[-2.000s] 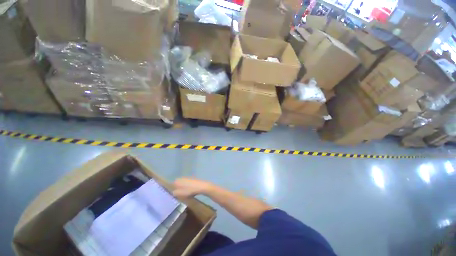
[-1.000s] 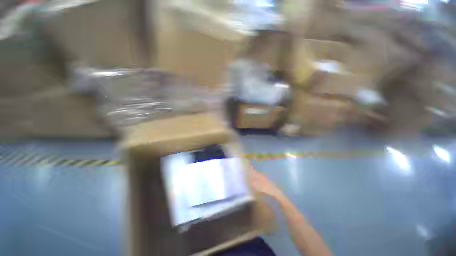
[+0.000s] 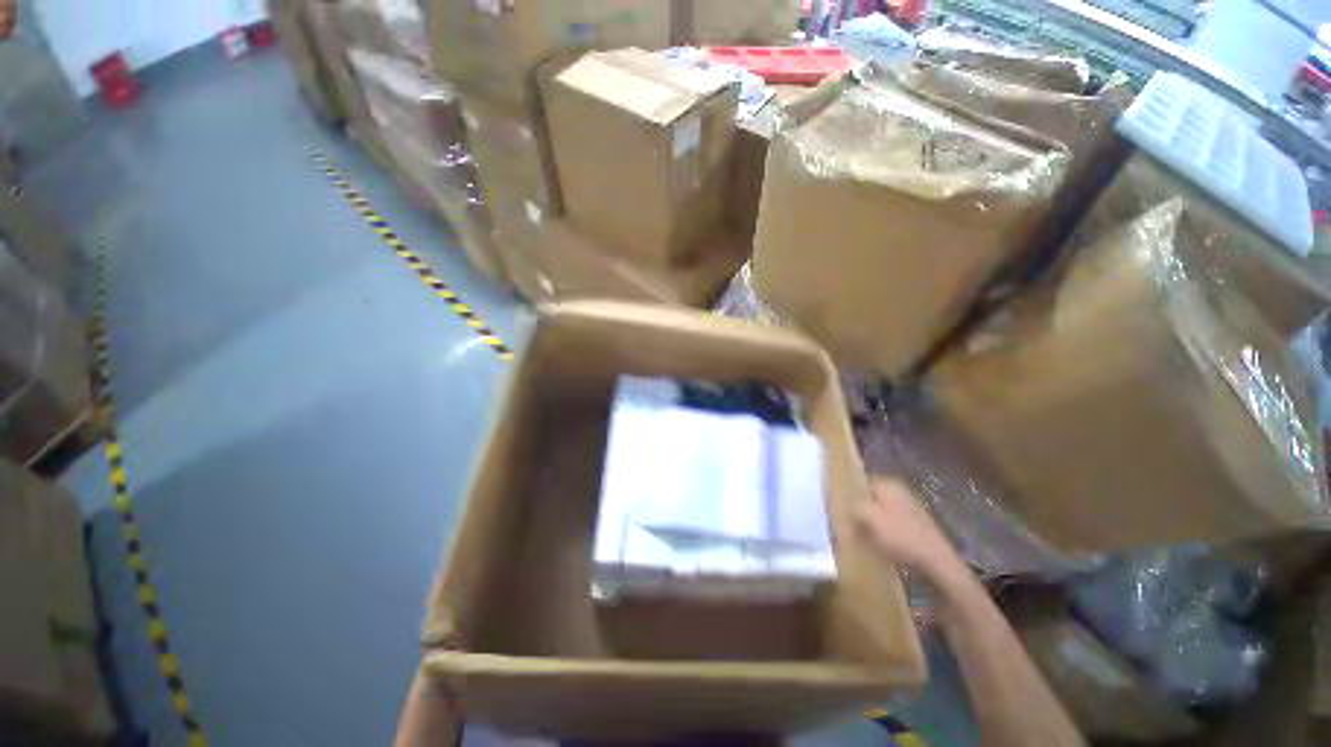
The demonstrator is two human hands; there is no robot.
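Note:
An open brown carton (image 3: 482, 511) is held up in front of me, above the floor. Inside, toward its right, lie white flat items (image 3: 715, 496) with something black (image 3: 730, 397) at their far edge. The left part of the carton's inside shows bare cardboard. My right hand (image 3: 893, 525), blurred, holds the carton's right side. My left hand or wrist (image 3: 426, 712) shows only in part at the bottom edge, against the carton's near left corner; its fingers are hidden behind the carton.
Cartons partly wrapped in stretch film (image 3: 905, 219) stand close at the right. A white slotted tray (image 3: 1223, 158) lies on top at the far right. Yellow-black tape (image 3: 416, 263) runs along the grey-blue floor. More cartons (image 3: 44, 584) stand at the left. Red containers (image 3: 114, 80) stand far back.
The view has turned left, from the row of cartons to an aisle. The carton now sits centrally in view, still held by my right hand. Part of my left hand or wrist now shows.

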